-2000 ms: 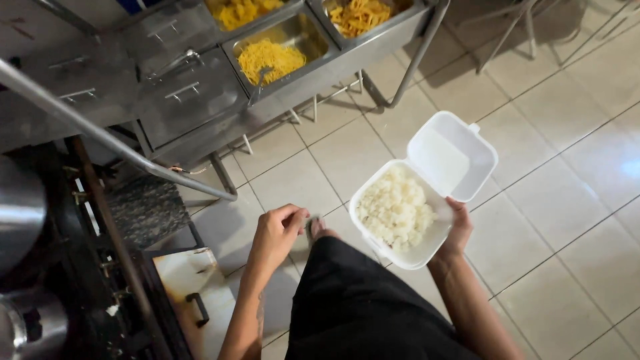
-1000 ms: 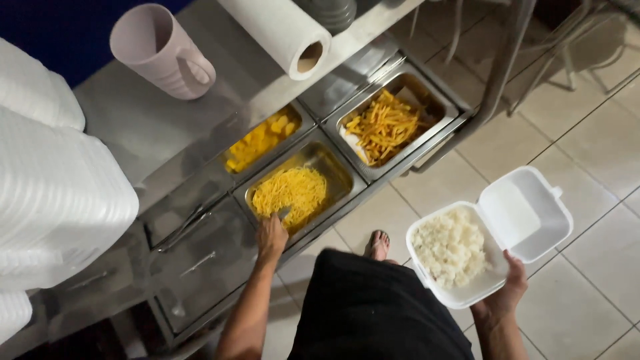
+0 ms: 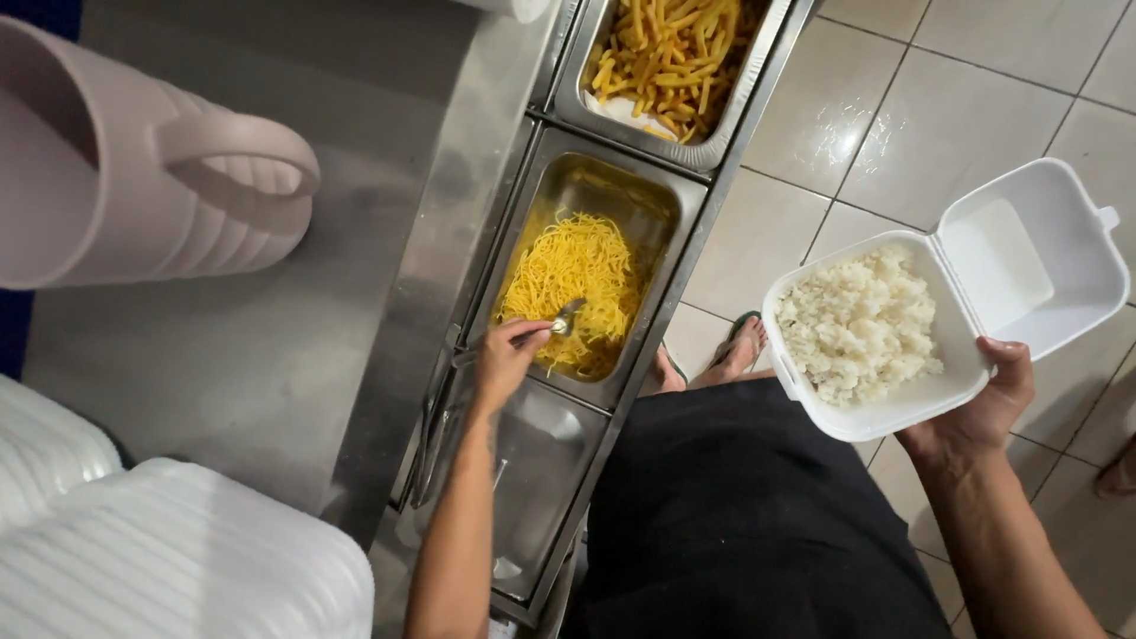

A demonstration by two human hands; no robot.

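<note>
My left hand [image 3: 508,359] grips the handle of a metal serving utensil [image 3: 566,318], whose head rests on yellow noodles [image 3: 581,271]. The noodles lie in a steel food pan [image 3: 657,191] set in the counter. In my right hand [image 3: 981,408] is an open white foam takeaway box [image 3: 856,426], held by its side near the hinge above the floor. White rice [image 3: 865,328] fills much of its base, and the lid [image 3: 1021,257] is folded back with nothing in it.
French fries [image 3: 674,62] fill a neighbouring pan. Toward me lies a closed steel lid [image 3: 532,479]. A pink plastic jug [image 3: 186,186] stands on the steel shelf [image 3: 266,355], with stacked foam boxes [image 3: 204,559] at the lower left. A foot [image 3: 1118,470] shows at the right edge.
Two seconds ago my left hand was away from the pans; it then reached the noodle pan and is now on the utensil there. My right hand still holds the box. The view has shifted toward the counter.
</note>
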